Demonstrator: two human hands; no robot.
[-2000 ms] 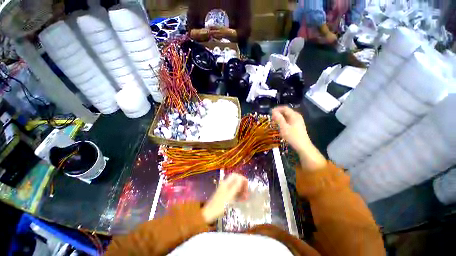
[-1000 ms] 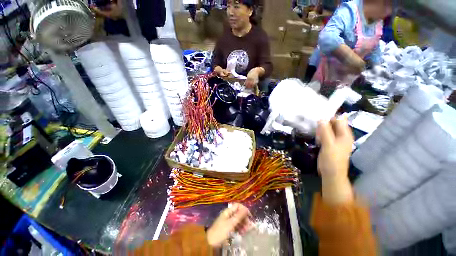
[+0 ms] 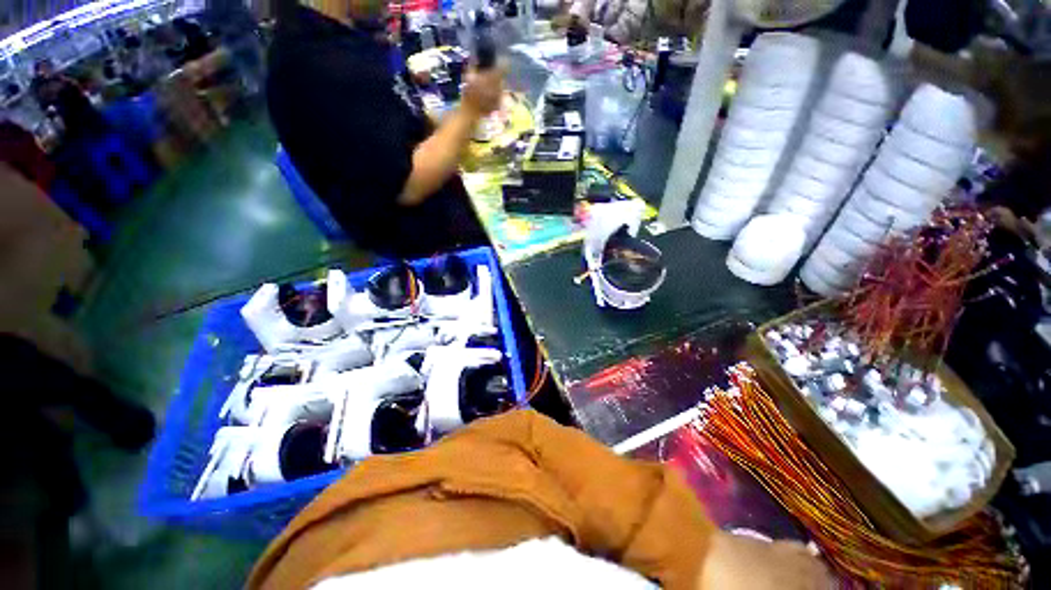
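My left hand [image 3: 763, 562] is at the bottom edge, blurred and partly cut off, below the fanned bundle of orange, yellow and black wires [image 3: 795, 473]. Whether it holds anything is not clear. My right hand is out of the picture. The brown cardboard tray [image 3: 862, 493] holds small white fittings [image 3: 922, 455], with a bundle of red wires [image 3: 922, 271] standing at its far end. A white housing with a black inner cup [image 3: 629, 274] stands on the green bench with wires hanging out, a white bracket part behind it.
A blue crate [image 3: 184, 455] at left holds several white subassemblies [image 3: 386, 417] with black cups. Nested white housing stacks [image 3: 761, 133] stand at upper right, a single short stack [image 3: 766, 248] before them. A person in black [image 3: 346, 115] sits beyond the crate, near a black box [image 3: 544, 173].
The view has swung left, bringing the crate and the person in black into sight. My right hand, last seen at a white part, has left the picture. My left hand now shows at the bottom edge.
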